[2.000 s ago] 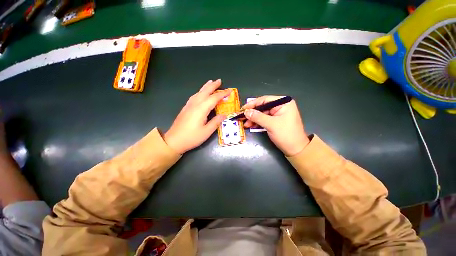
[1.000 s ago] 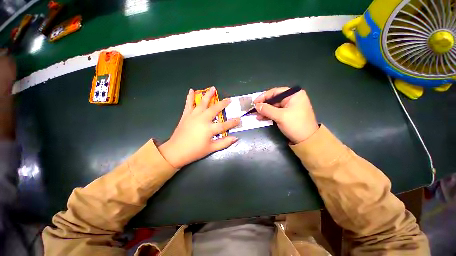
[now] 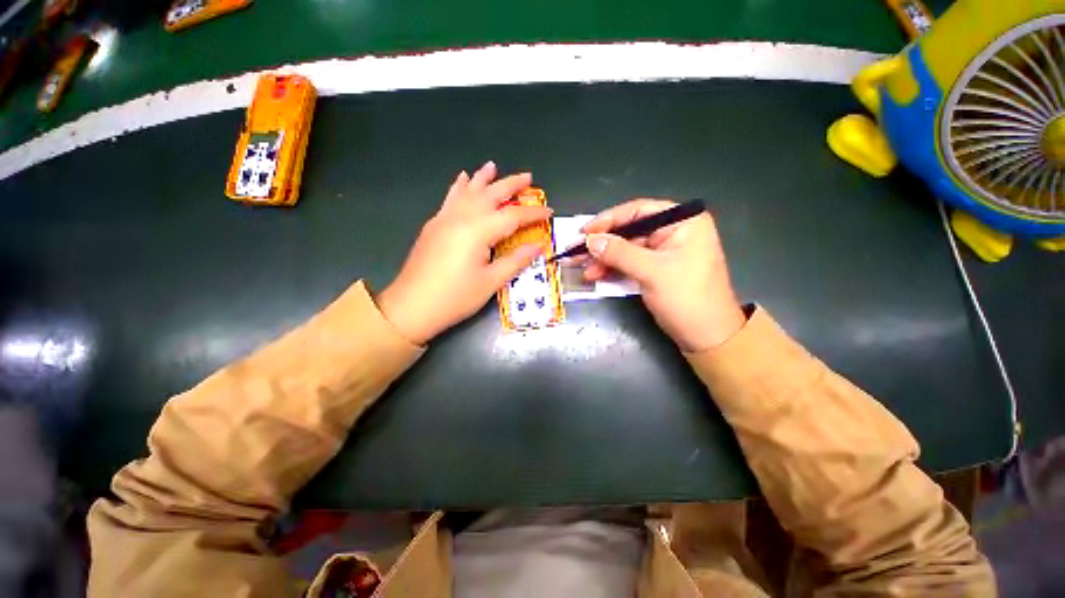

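An orange unit (image 3: 531, 298) with a white lower area and black marks lies on the dark green worktop in front of me. My left hand (image 3: 473, 251) rests over its upper left side, fingers across its top, and holds it. My right hand (image 3: 672, 269) grips black tweezers (image 3: 642, 226) like a pen. Their tip is at the unit's right edge, near the top of the white area. A white sticker sheet (image 3: 570, 234) lies flat just right of the unit, partly hidden under my right hand. Any sticker at the tip is too small to tell.
Another orange unit (image 3: 272, 140) lies at the left, by the white edge strip (image 3: 526, 68). More orange units lie on the green belt (image 3: 444, 23) beyond, at the upper left and upper right. A yellow and blue fan (image 3: 969, 129) stands at the right, its white cord running down the worktop.
Since one second ago, my left fingers have drawn back from the sheet, showing the unit's white area. The tweezers' tip has moved from the sheet to the unit. The camera view has also shifted.
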